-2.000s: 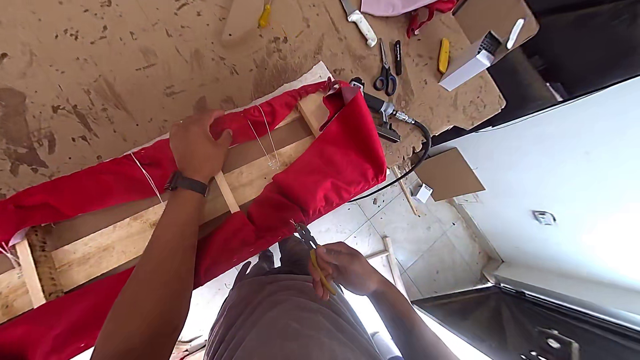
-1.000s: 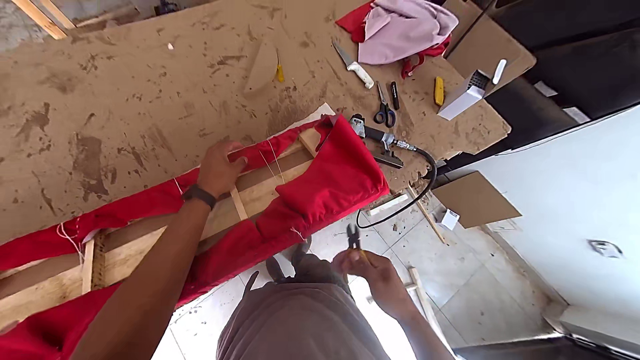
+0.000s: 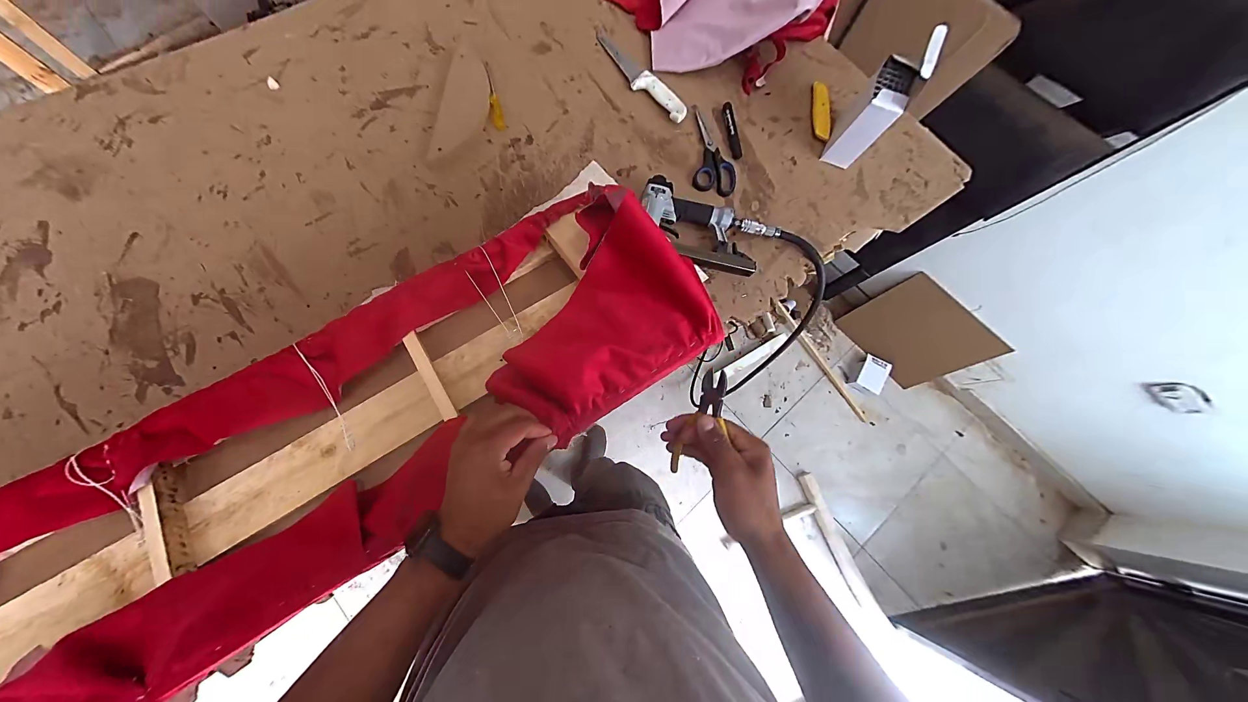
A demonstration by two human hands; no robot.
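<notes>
A wooden frame (image 3: 283,485) wrapped along its edges in red fabric (image 3: 624,322) lies across the table, with white threads hanging from the cloth. My left hand (image 3: 494,468), with a dark watch on its wrist, pinches the fabric at the frame's near edge. To the right, off the frame, my right hand (image 3: 726,468) holds pliers with yellow handles (image 3: 715,395), jaws pointing away from me. A pneumatic staple gun (image 3: 697,219) with a black hose rests just past the frame's right end.
Scissors (image 3: 714,168), a black marker (image 3: 731,130), a white-handled knife (image 3: 655,93), a yellow cutter (image 3: 821,111) and a white box (image 3: 868,122) lie on the brown table (image 3: 244,214). Pink cloth (image 3: 721,34) is at the far edge. Cardboard (image 3: 921,331) and wood strips (image 3: 824,363) are beyond the right end.
My left hand has moved from the frame's far fabric strip to the near edge. My right hand with the pliers was close to the near edge two seconds ago and is now farther right.
</notes>
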